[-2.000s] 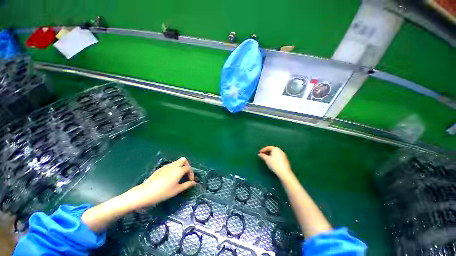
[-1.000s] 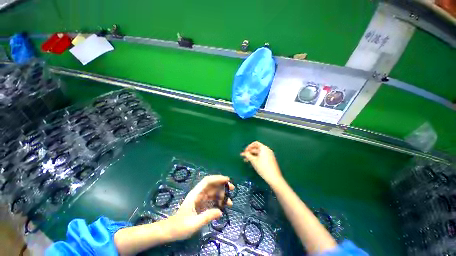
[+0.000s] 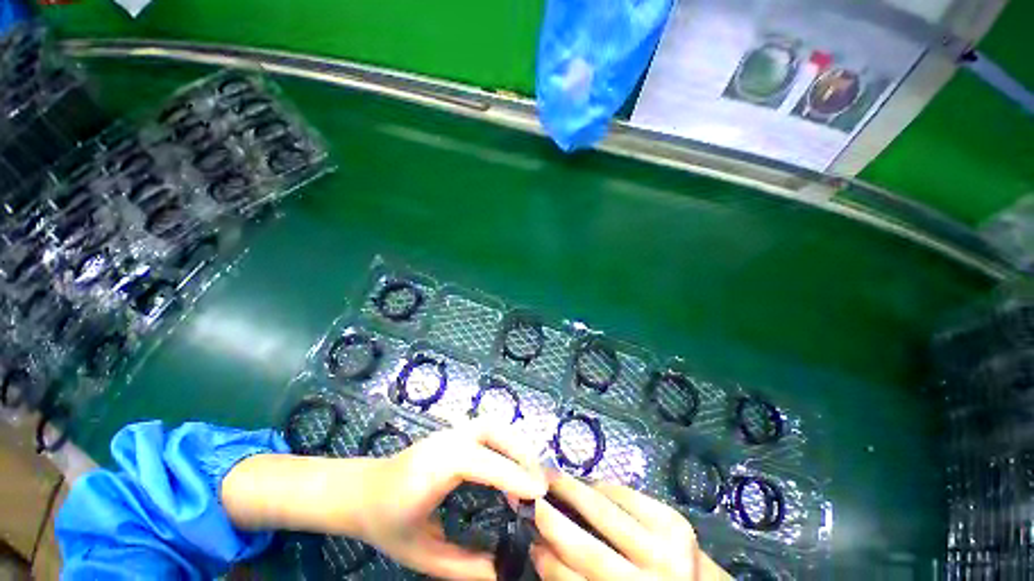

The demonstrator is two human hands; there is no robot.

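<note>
My left hand [image 3: 437, 499] and my right hand [image 3: 618, 528] are together at the lower middle, over the near part of the blister tray. Both hold a black watch case ring [image 3: 516, 542], seen nearly edge-on between the fingertips. Any small part at the fingertips is too small to tell. The clear blister tray [image 3: 459, 321] lies flat under the hands, with black rings in its pockets. One pocket in the far row, second from the left, holds no ring. The hands hide part of the near rows.
Overlapping trays with rings [image 3: 170, 216] lie at the left. A dark tray stack [image 3: 986, 443] stands at the right edge. A metal rail [image 3: 454, 100] runs behind, with a blue plastic cover [image 3: 595, 68] and an instruction sheet [image 3: 737, 125]. A cardboard box [image 3: 25, 488] shows lower left.
My hands were apart and have come together low over the tray, now both on the ring. The view has tilted down, so the tray shows more fully and the rail sits higher.
</note>
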